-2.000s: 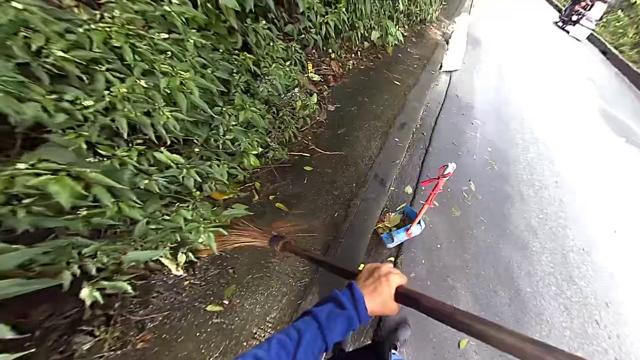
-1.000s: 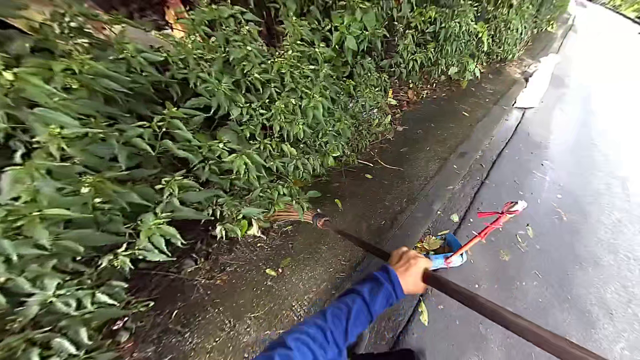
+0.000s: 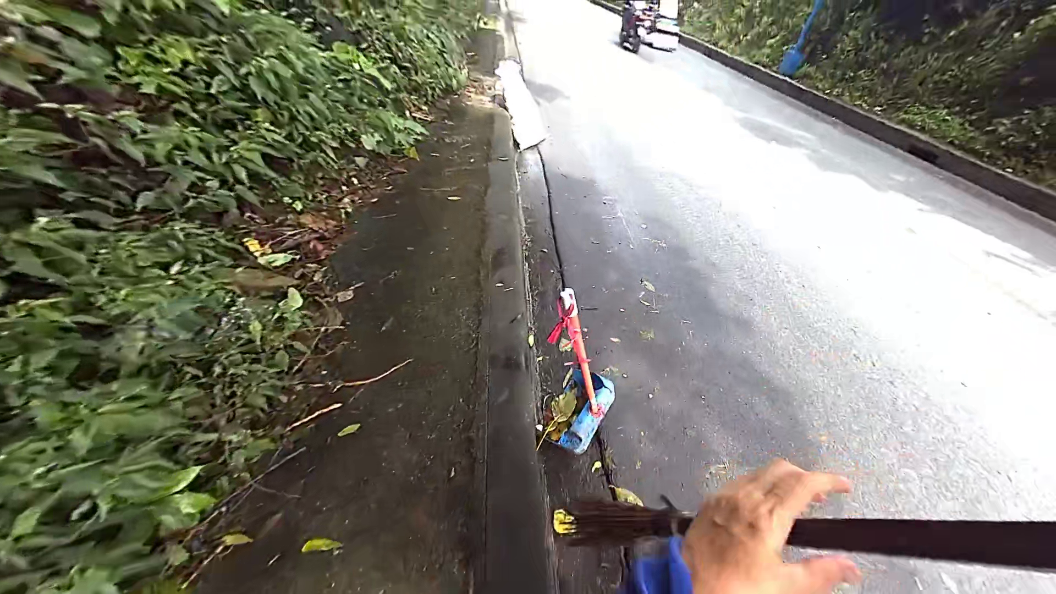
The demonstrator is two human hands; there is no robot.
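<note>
My left hand, in a blue sleeve, is at the bottom right over the dark broom handle. Its fingers are spread, with the handle passing between thumb and fingers. Left of the hand, a dark bristly bundle lies in line with the handle; a yellow patch shows at its tip. My right hand is out of view. Beyond the bundle, a blue dustpan with a red upright handle stands at the road edge beside the curb. Yellow-green leaves lie at its mouth.
A concrete curb divides the wet gutter strip from the asphalt road. Leafy bushes line the left. A white sheet or sack lies farther along the curb. A motorcycle is on the road ahead.
The bristles were at the bushes' edge and are now beside the curb. My left hand gripped the handle before; its fingers are now spread. The view has swung right.
</note>
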